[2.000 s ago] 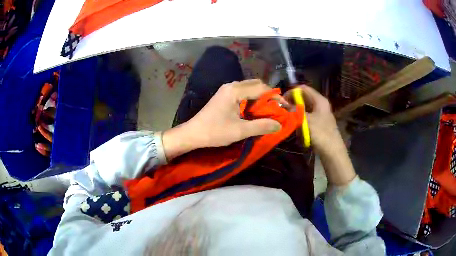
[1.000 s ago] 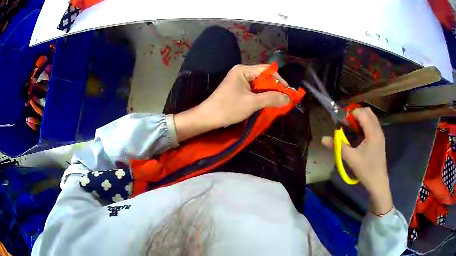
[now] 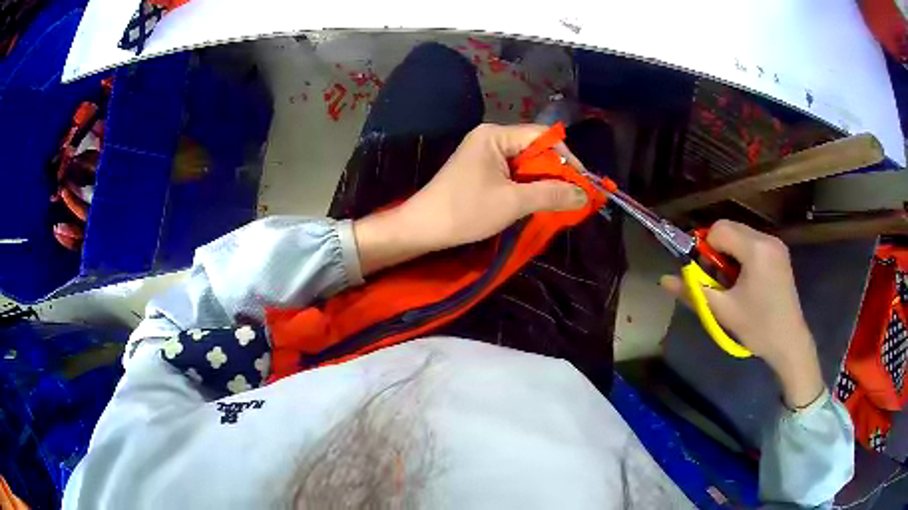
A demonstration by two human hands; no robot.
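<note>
An orange cloth bag (image 3: pixel 398 299) with a dark navy strip lies slanting over my lap, its navy-and-cream patterned end (image 3: pixel 221 361) at the lower left. My left hand (image 3: pixel 478 194) pinches the bag's upper right end between thumb and fingers, and a small orange flap sticks up there. My right hand (image 3: pixel 752 289) holds scissors (image 3: pixel 669 235) by their yellow and red-orange loops. The silver blades point up and left and look nearly closed at the orange edge beside my left thumb. Whether the edge is between the blades I cannot tell.
The white table (image 3: pixel 398 14) curves across the top, with a patterned orange piece (image 3: pixel 139 28) at its left. Blue bins (image 3: pixel 134 169) stand at left. Wooden bars (image 3: pixel 787 171) and orange patterned pieces (image 3: pixel 876 349) are at right. Orange-red scraps (image 3: pixel 348 95) lie on the floor.
From one second ago, the scissors have closed from open and their tips have come to the bag's edge. My right hand has shifted slightly right and down. My left hand keeps its pinch.
</note>
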